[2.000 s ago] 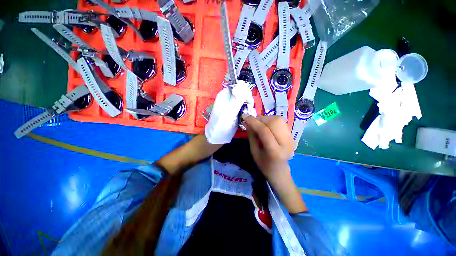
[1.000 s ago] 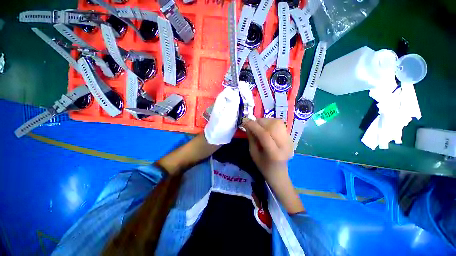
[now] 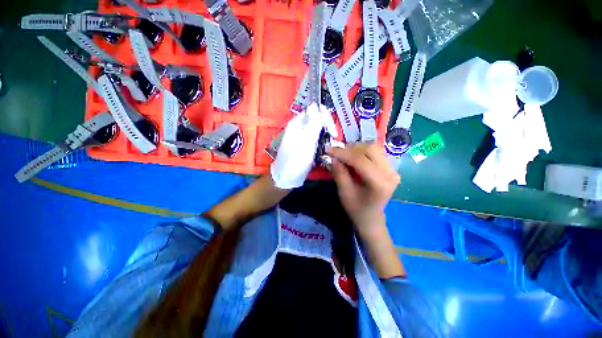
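Observation:
My left hand [image 3: 297, 153], in a white glove, holds a wristwatch [image 3: 323, 146] upright over the front edge of the orange-red tray [image 3: 259, 157]. The watch's grey strap [image 3: 317, 63] stands up and away from me. My bare right hand [image 3: 366, 177] is at the watch's right side, its thumb and forefinger pinching a small white wiping cloth [image 3: 332, 153] against it. The watch face is seen edge-on and is mostly hidden by the fingers. Several other watches with grey straps lie on the tray.
Right of the tray are a green label [image 3: 427, 147], a white bottle [image 3: 455, 90], a round translucent dish [image 3: 538, 85], crumpled white wipes [image 3: 515, 148] and a white box [image 3: 573, 181]. A clear bag [image 3: 443, 23] lies beyond. A blue stool [image 3: 478, 241] and part of a person [image 3: 581, 264] are lower right.
The held watch's strap has swung slightly right. My right hand has shifted slightly and its fingers are raised more at the watch. The view has shifted a little.

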